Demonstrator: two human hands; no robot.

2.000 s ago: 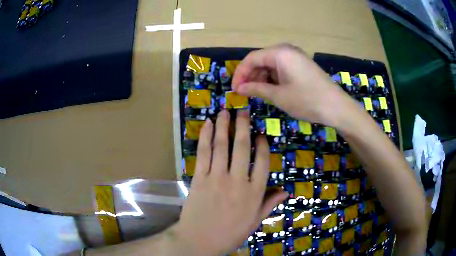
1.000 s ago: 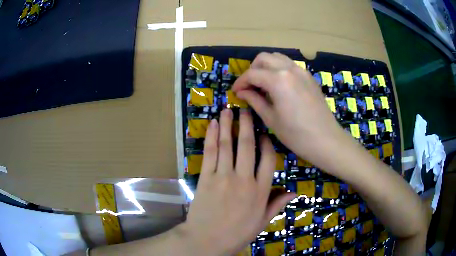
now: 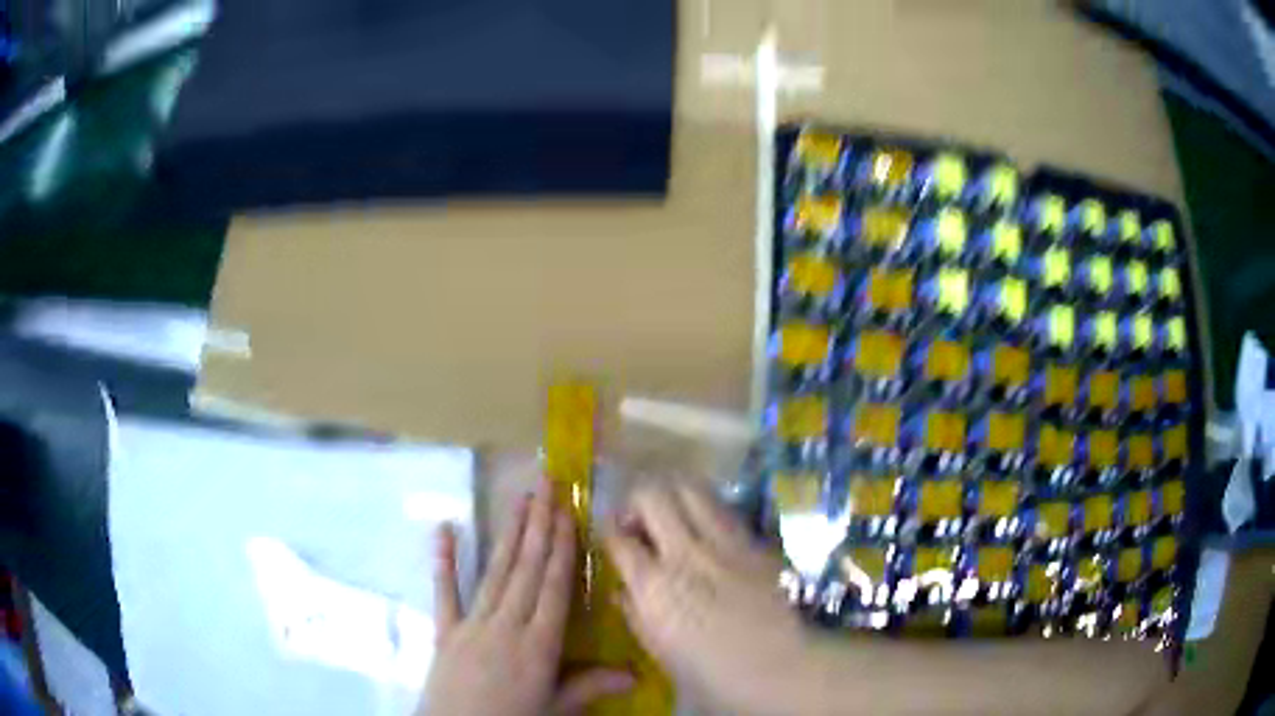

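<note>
The amber tape strip [image 3: 571, 434] lies upright in view on the clear film, left of the boards. My left hand [image 3: 510, 616] lies flat with fingers spread at the strip's left edge. My right hand [image 3: 692, 581] is at the strip's right side, its fingers bent and blurred; whether it pinches a tape piece cannot be told. The circuit boards [image 3: 947, 361] stand in rows on the black foam tray [image 3: 773, 182]. Many have amber tape tops; those at the upper right show pale yellow tops [image 3: 1059, 267].
A white sheet [image 3: 182, 532] with a scrap on it lies left of my left hand. A second black mat [image 3: 462, 105] is at the upper left. White masking tape [image 3: 765, 280] runs along the tray's left edge. Crumpled white strips [image 3: 1249, 420] hang at the right edge.
The view has swung left. Both hands have left the boards' upper left area and are at the tape strip. The second-column board there shows its amber top uncovered by fingers.
</note>
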